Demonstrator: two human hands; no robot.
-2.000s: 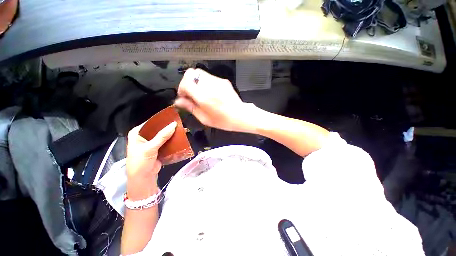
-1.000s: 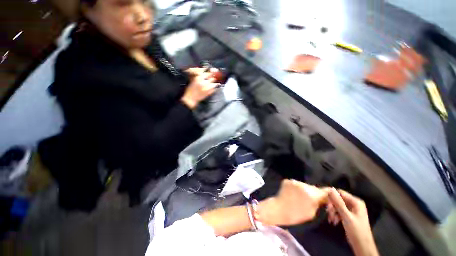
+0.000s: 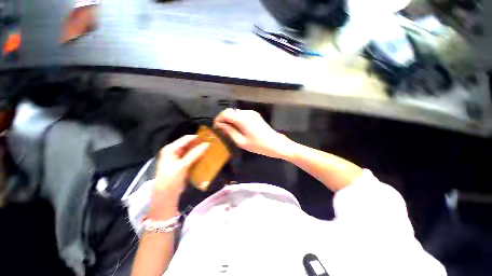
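My left hand [image 3: 175, 164] holds a brown patch [image 3: 209, 163] over the lap, thumb on its face. The face that shows is duller tan-yellow. My right hand [image 3: 243, 129] is closed at the patch's upper right corner; its fingers are curled and blurred, and whether they grip the patch's edge or something small cannot be told. A white pocket cloth [image 3: 138, 204] hangs beside my left wrist. Grey garment cloth [image 3: 67, 178] lies at the left, with dark cloth [image 3: 110, 199] next to it.
A grey-blue board [image 3: 178, 51] lies on the table, with dark snips or tweezers [image 3: 283, 40] on it and an orange-brown patch [image 3: 80, 22] at upper left. The cream table edge [image 3: 345, 97] runs beyond my hands. A dark bundle [image 3: 407, 64] sits at the upper right.
The view has swung back from the person in dark clothing at the left to my lap. The patch now shows its tan-yellow face; two seconds ago it showed the redder one.
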